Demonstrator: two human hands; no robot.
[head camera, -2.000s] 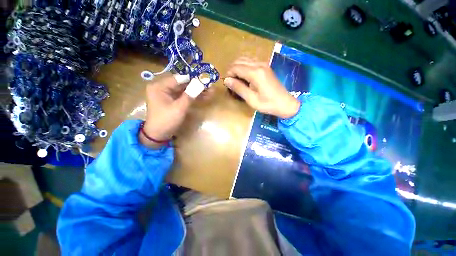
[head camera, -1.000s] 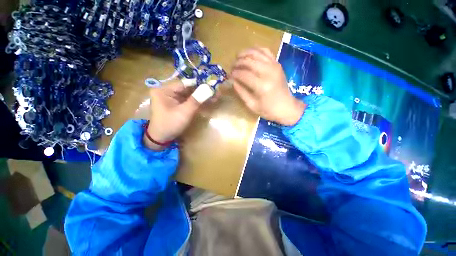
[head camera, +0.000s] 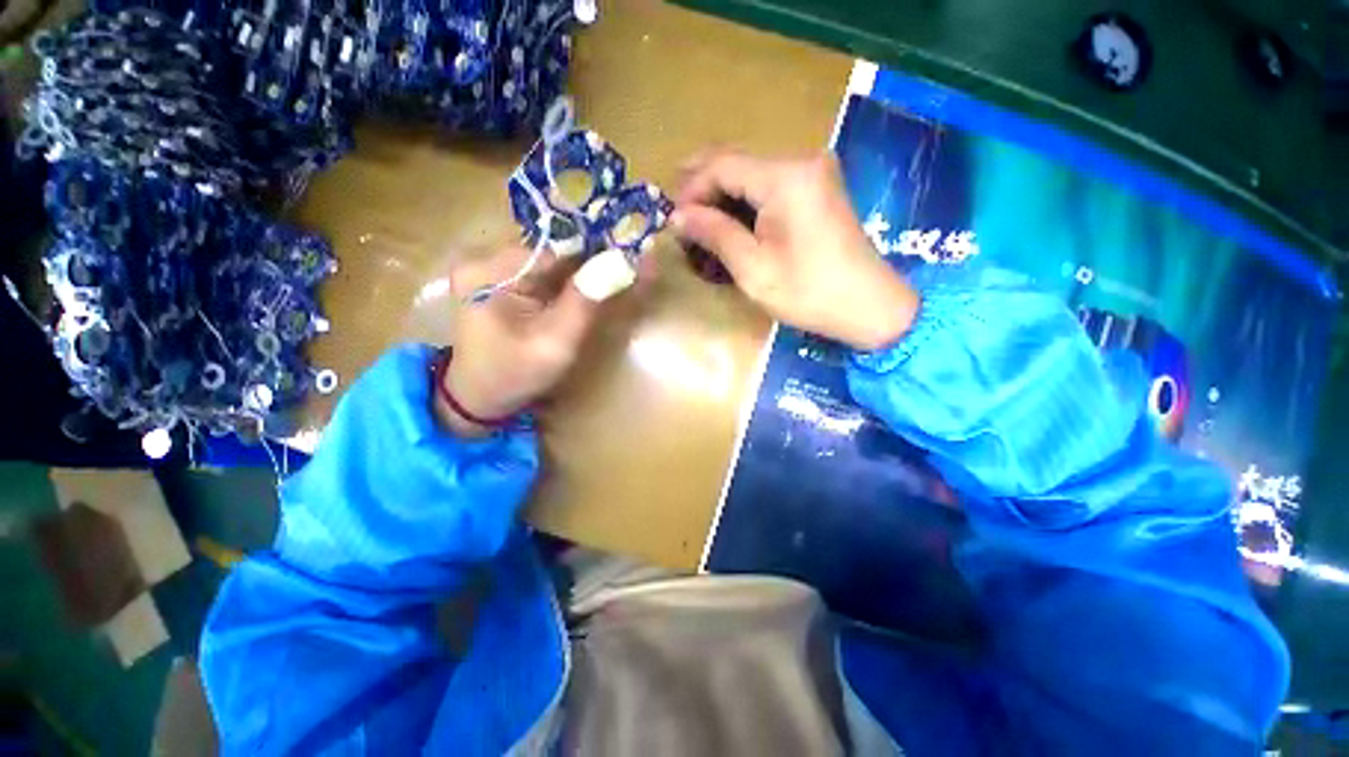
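Note:
My left hand (head camera: 518, 328), with white finger cots on its fingertips, holds a blue ring circuit board (head camera: 574, 185) joined to a second ring (head camera: 632, 222). Thin white lead wires loop from the boards, one with a pale ring end (head camera: 558, 119). My right hand (head camera: 784, 237) is at the right edge of the second ring, thumb and index fingertips close together. Whether it holds something small is too blurred to tell. A large pile of wired boards (head camera: 178, 252) lies on the left.
The glossy tan-brown board (head camera: 621, 488) lies under my hands. A dark blue-teal poster sheet (head camera: 843, 488) is on the right. Beyond it, the green conveyor belt (head camera: 947, 45) carries round black units (head camera: 1113, 52). Cardboard pieces (head camera: 111, 547) are at the lower left.
The joined boards have turned slightly in my left hand, and the wire with the ring end has shifted. The view has moved. Round black units stand further right on the belt.

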